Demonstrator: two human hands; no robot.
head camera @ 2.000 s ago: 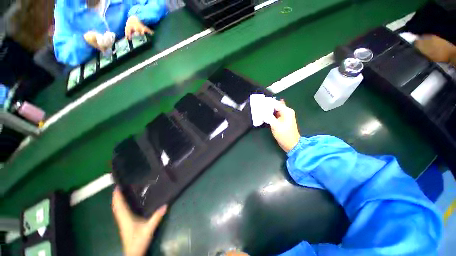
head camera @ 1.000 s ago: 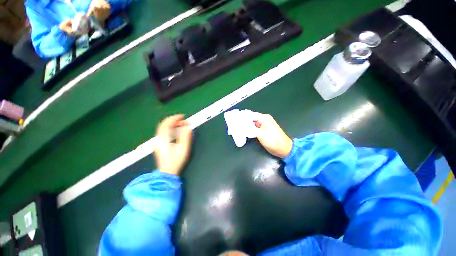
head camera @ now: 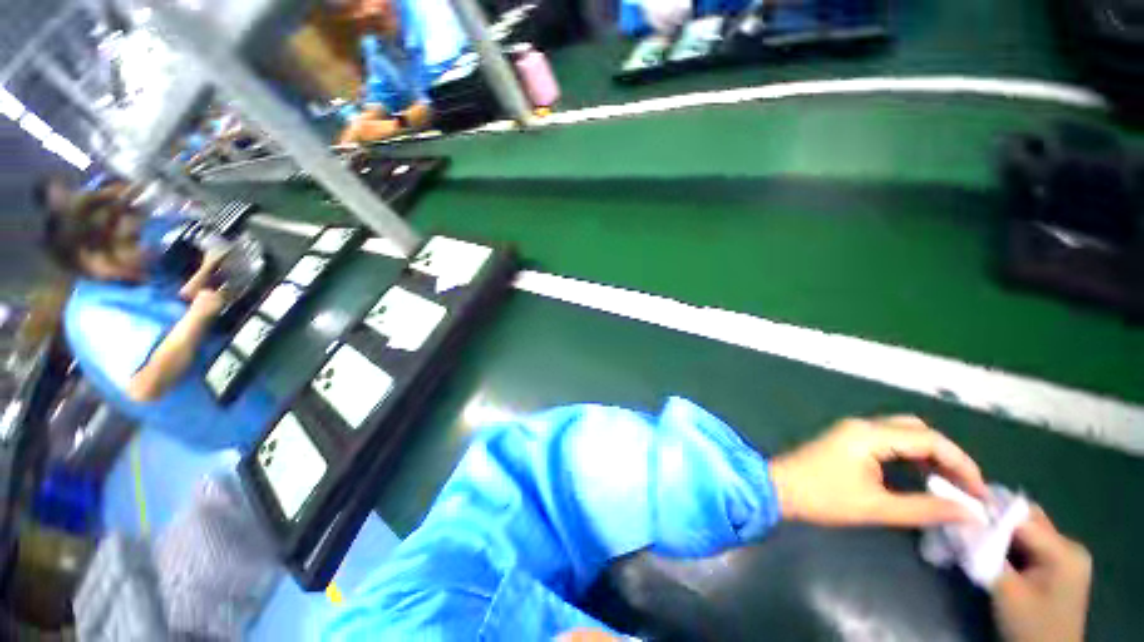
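My left hand (head camera: 878, 474) reaches in from the left and pinches a crumpled white wipe (head camera: 981, 533) with thumb and fingers. My right hand (head camera: 1048, 583), near the lower right corner, also grips the wipe from its right side. The wipe is held between both hands above the dark-green worktop. A black phone tray (head camera: 376, 414) stands left of my left arm, with several mint-green smartphones (head camera: 353, 384) lying back side up in its pockets. Camera lenses show at one corner of each phone.
A dark tray (head camera: 1079, 270) is on the green conveyor (head camera: 753, 238) at the right. A white strip (head camera: 778, 345) edges the belt. A person in light blue (head camera: 138, 332) works at another phone tray (head camera: 282, 301) at the left. A grey post (head camera: 295, 138) rises behind the near tray.
The view has swung left. My left hand, empty a second ago, now holds the wipe together with my right hand. The dark tray on the belt appears farther right, and the bottle is out of view.
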